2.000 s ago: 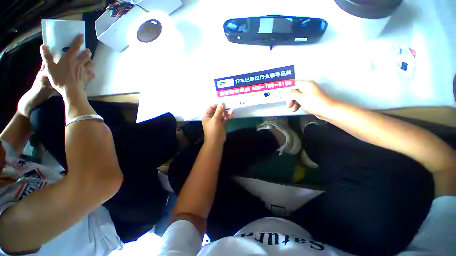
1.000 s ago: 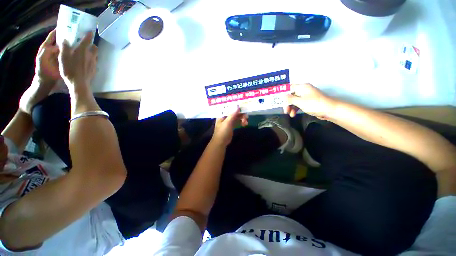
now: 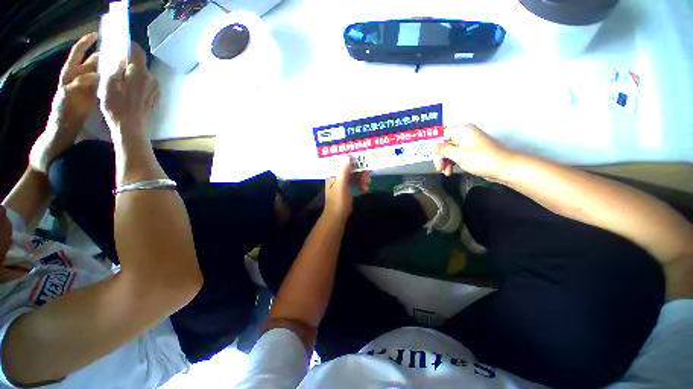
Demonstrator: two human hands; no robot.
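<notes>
A parking card (image 3: 380,138) with a dark blue band, a red band and a white strip lies tilted at the table's front edge, its right end higher. My left hand (image 3: 347,182) grips its lower edge left of the middle, thumb on top. My right hand (image 3: 463,150) pinches its right end. The fingers under the card are hidden. A glossy black mirror dash cam (image 3: 423,41) lies beyond the card, screen side up.
At the left a neighbour's hands (image 3: 125,91) hold a thin white box (image 3: 115,38) upright. Behind are an open white carton (image 3: 173,34) and a white roll (image 3: 230,40). A dark-lidded container (image 3: 570,9) stands back right, a small label (image 3: 624,90) at far right.
The card has moved slightly left and down since the first frame, and my left hand has slid right along its lower edge. The neighbour has turned the white box edge-on.
</notes>
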